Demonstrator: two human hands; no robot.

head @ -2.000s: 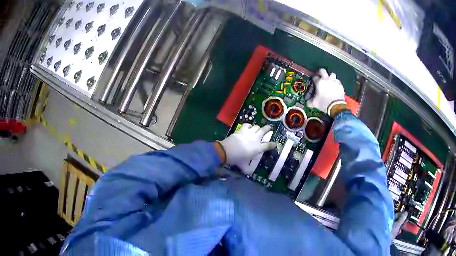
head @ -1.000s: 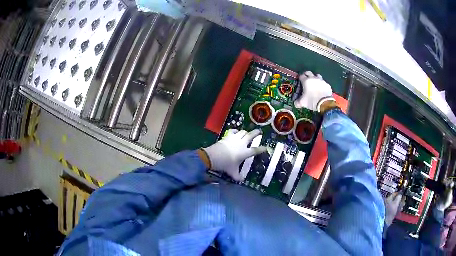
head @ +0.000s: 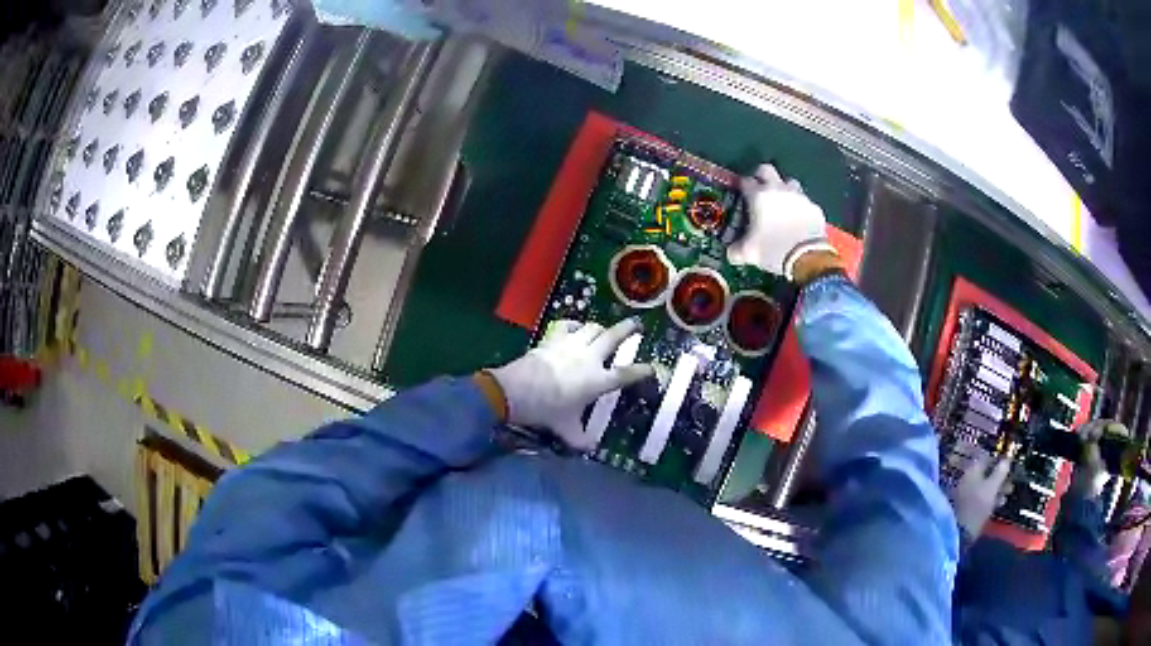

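Observation:
A large green circuit board (head: 656, 316) with three copper-orange rings (head: 698, 298) and long pale bars (head: 669, 406) lies on a red-orange foam pad (head: 552, 240) on a dark green carrier board (head: 448, 297). My gloved left hand (head: 568, 381) rests on the board's near left part, fingers spread. My gloved right hand (head: 775, 225) is at the board's far right corner, fingers bent over the edge; its fingertips are partly hidden, so a firm hold cannot be told.
Steel rollers (head: 366, 202) and a ball transfer table (head: 158, 126) lie to the left. At right another person's gloved hand (head: 979, 495) is at a second board (head: 1010, 416) on a red pad. A white bench (head: 808, 57) runs behind. Black bins (head: 63, 562) stand at lower left.
The whole view has shifted, so the board and rollers appear further left. Both my hands stay at nearly the same places on the board. The other person's hands at right have moved slightly.

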